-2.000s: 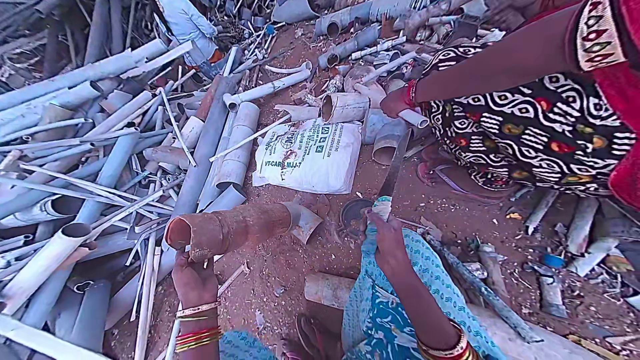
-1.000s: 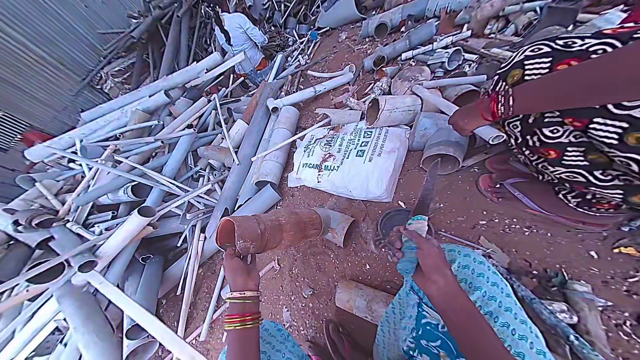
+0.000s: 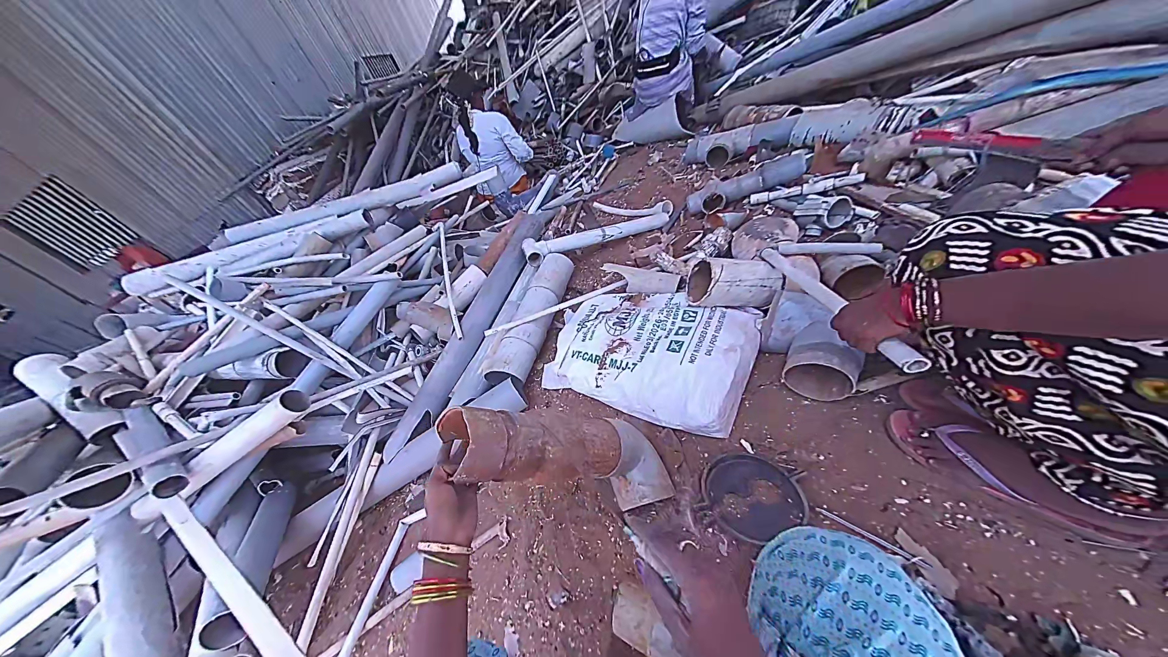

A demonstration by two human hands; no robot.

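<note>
My left hand (image 3: pixel 452 493) grips the open left end of a dirt-brown plastic pipe (image 3: pixel 538 447), whose right end joins a grey elbow-shaped piece (image 3: pixel 641 465). Motion blurs my right hand (image 3: pixel 689 584), low and just right of the pipe; it is closed round the pale handle of a large knife (image 3: pixel 659 557). The blade is too blurred to make out. On the dirt right of the elbow lies a round dark pan-like object (image 3: pixel 755 497). Behind the pipe lies a white printed sack (image 3: pixel 657 365).
Loose plastic pipes (image 3: pixel 365 319) are heaped at left. At right, a person's hand (image 3: pixel 871 319) holds a pale pipe (image 3: pixel 844 306) near a sandalled foot (image 3: pixel 967 447). Two people (image 3: pixel 497 151) (image 3: pixel 671 55) are at the back, near a corrugated wall (image 3: pixel 228 82) and more pipes.
My right hand has moved left with the knife, from beside the round dark object to near the elbow piece. My left hand keeps hold of the brown pipe. The view has tilted up.
</note>
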